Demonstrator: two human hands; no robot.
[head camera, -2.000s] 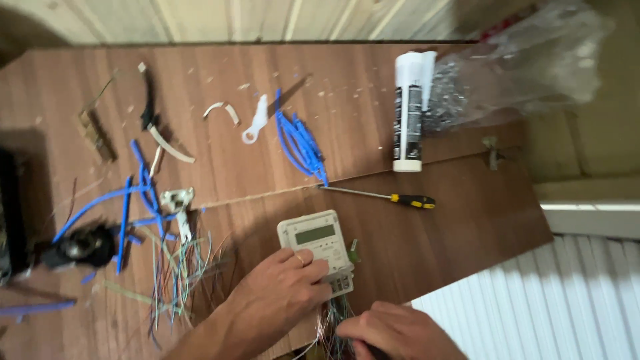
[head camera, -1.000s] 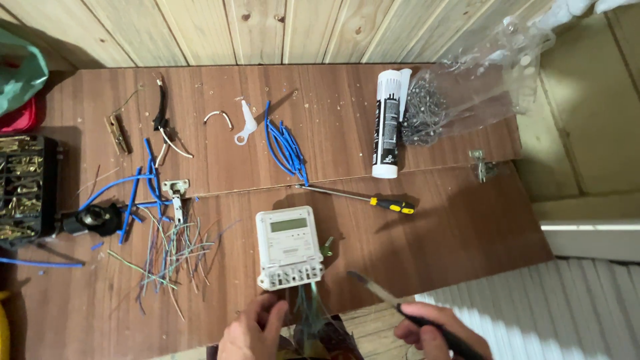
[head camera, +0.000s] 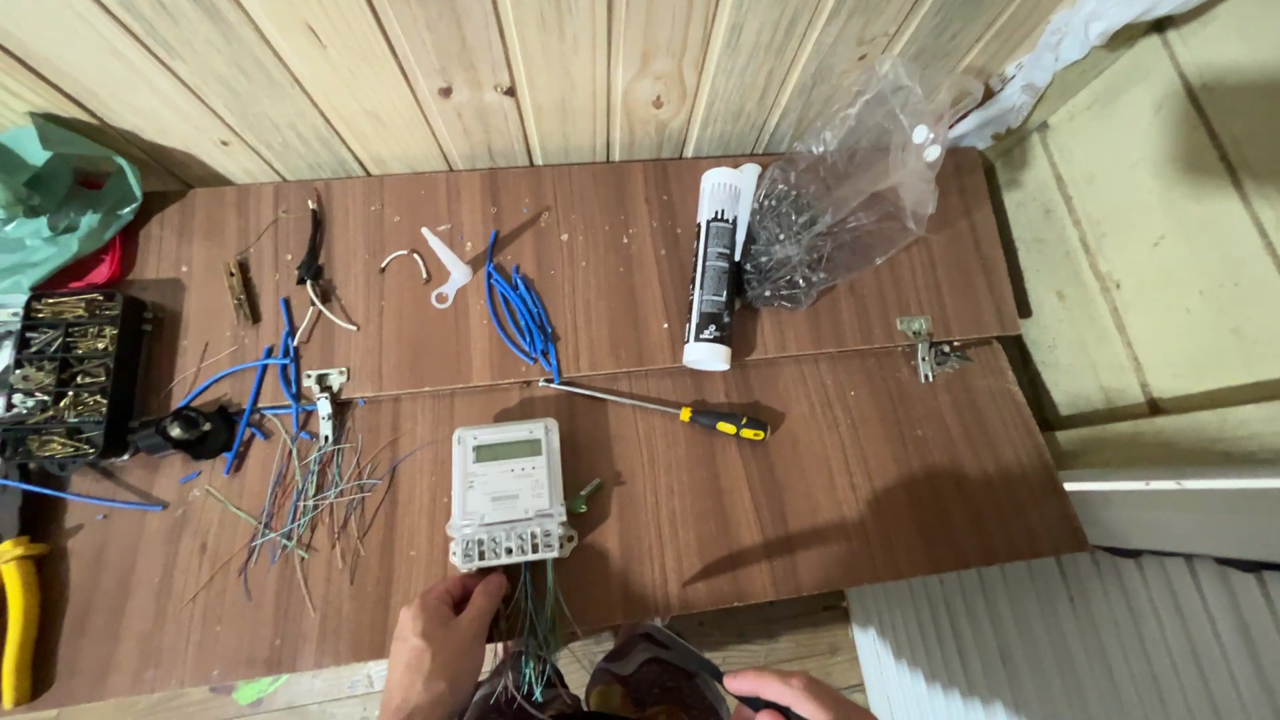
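A white electricity meter (head camera: 507, 490) with a small display lies on the brown wooden board, its terminal row facing me. A bundle of thin stripped wires (head camera: 535, 630) hangs from the terminals over the board's edge. My left hand (head camera: 445, 640) is at the meter's lower left corner, thumb and forefinger close together; whether they pinch anything is unclear. At the bottom edge, my right hand (head camera: 795, 695) is closed around the dark handle of a knife-like tool (head camera: 690, 655), which points up and left. A screwdriver (head camera: 725, 423) with a black and yellow handle lies behind the meter.
Blue cable pieces (head camera: 520, 310), loose thin wires (head camera: 320, 500), a sealant cartridge (head camera: 712, 270) and a clear bag of metal fasteners (head camera: 800, 230) lie on the board. A black organizer of screws (head camera: 75, 375) stands left, near a yellow handle (head camera: 18, 620). Metal hinges (head camera: 325, 390) sit along the joint.
My left hand has moved off the meter's face to its lower corner. My right hand with the tool has moved away from the wires, down and right.
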